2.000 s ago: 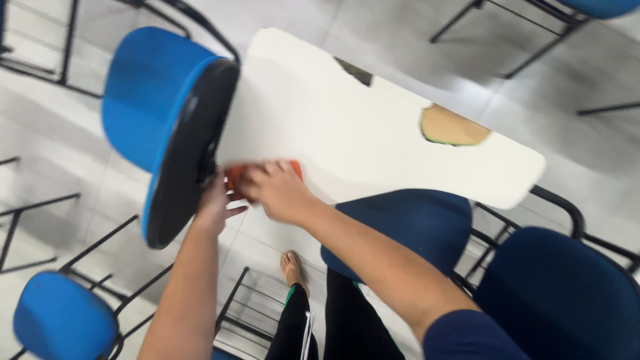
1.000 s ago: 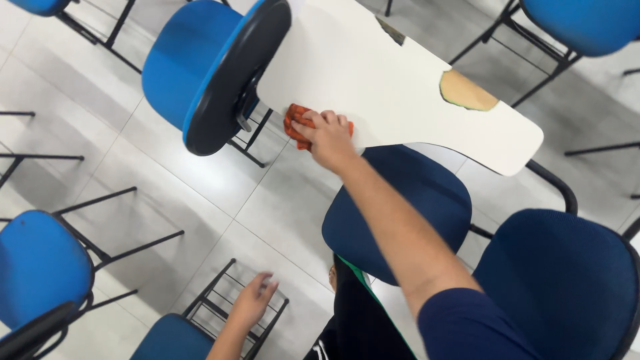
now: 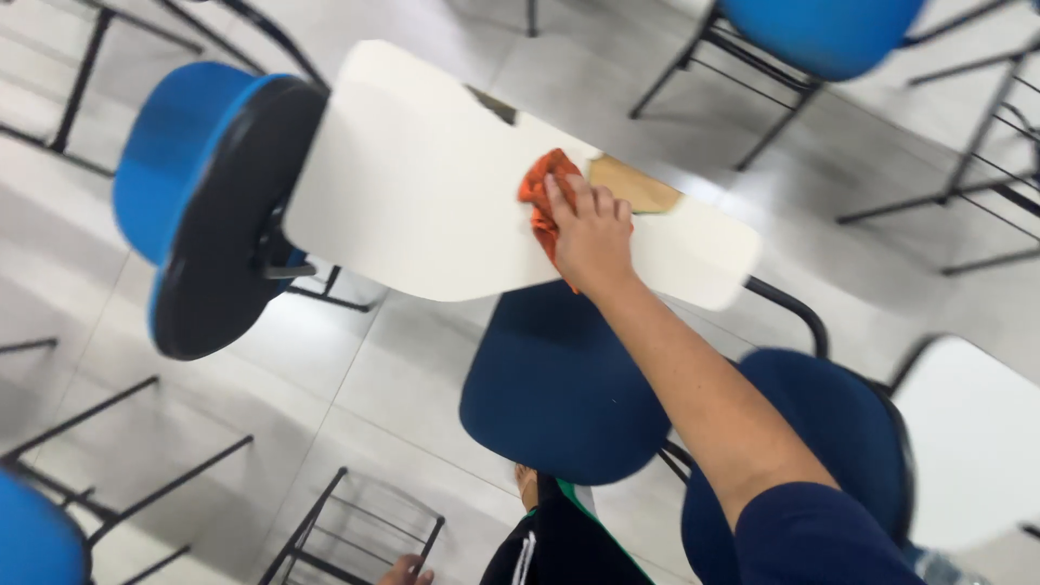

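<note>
My right hand (image 3: pixel 597 231) presses an orange cloth (image 3: pixel 546 199) onto the white writing tablet (image 3: pixel 422 179) of a chair with a dark blue seat (image 3: pixel 561 382). The cloth is bunched under and beside my fingers, and one end trails toward the tablet's near edge. Just right of the cloth, the white surface is worn away in a tan patch (image 3: pixel 635 185). A smaller dark worn patch (image 3: pixel 492 106) lies on the far edge. My left hand (image 3: pixel 406 571) is at the bottom edge of the view, partly cut off, near a black wire rack (image 3: pixel 366 520); no object shows in it.
A bright blue chair (image 3: pixel 175 154) with a black part (image 3: pixel 236 219) stands against the tablet's left end. The dark blue backrest (image 3: pixel 788 431) is at the right, beside another white tablet (image 3: pixel 971 439). More blue chairs with black metal legs stand at the upper right (image 3: pixel 821 28) and lower left (image 3: pixel 36 528).
My right hand has moved the orange cloth rightward along the tablet, from its near left part to beside the tan patch. My left hand, near the cloth two seconds ago, has moved down and away.
</note>
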